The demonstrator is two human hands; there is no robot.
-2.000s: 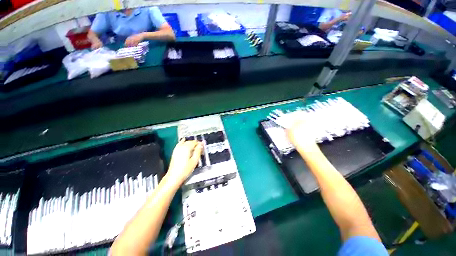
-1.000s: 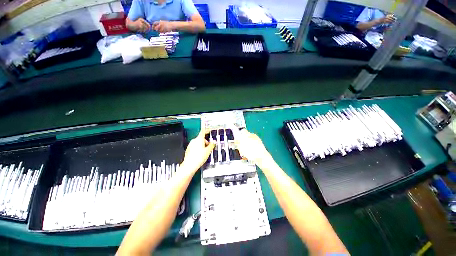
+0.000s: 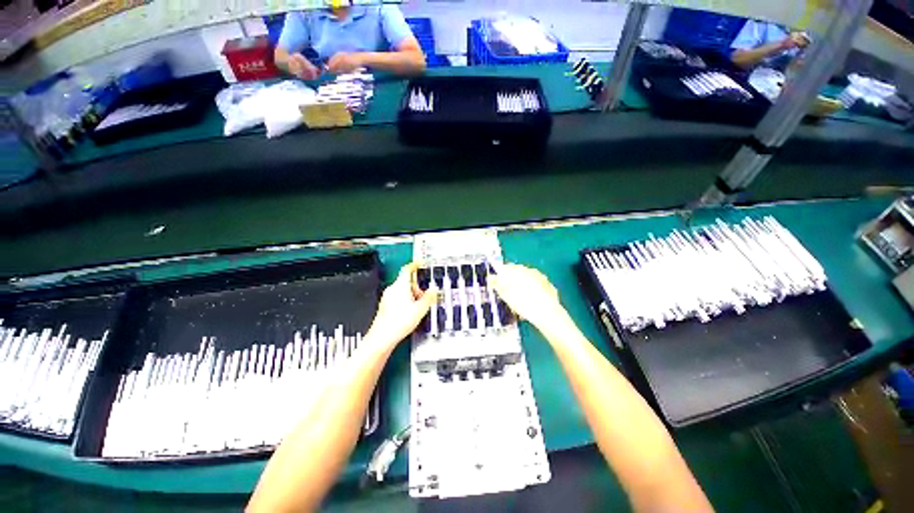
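The pale press fixture (image 3: 479, 426) stands end-on in front of me. Several white sticks (image 3: 459, 297) lie side by side in its black slotted holders (image 3: 471, 318). My left hand (image 3: 403, 304) is at the left edge of the holders, fingers bent at the leftmost stick. My right hand (image 3: 523, 293) is at the right edge, fingertips at the rightmost sticks. Whether either hand grips a stick is hidden by the fingers. A grey crossbar (image 3: 469, 353) lies across the fixture just below the holders.
A black tray of sticks (image 3: 251, 286) is at the left, with another tray (image 3: 62, 306) beyond it. A part-filled black tray (image 3: 737, 366) is at the right. A cable plug (image 3: 384, 456) lies by the fixture. A dark conveyor runs behind; a person sits across it.
Both hands moved from apart, the right over the right tray, to either side of the holders. More sticks now lie in the holders. The camera view has shifted.
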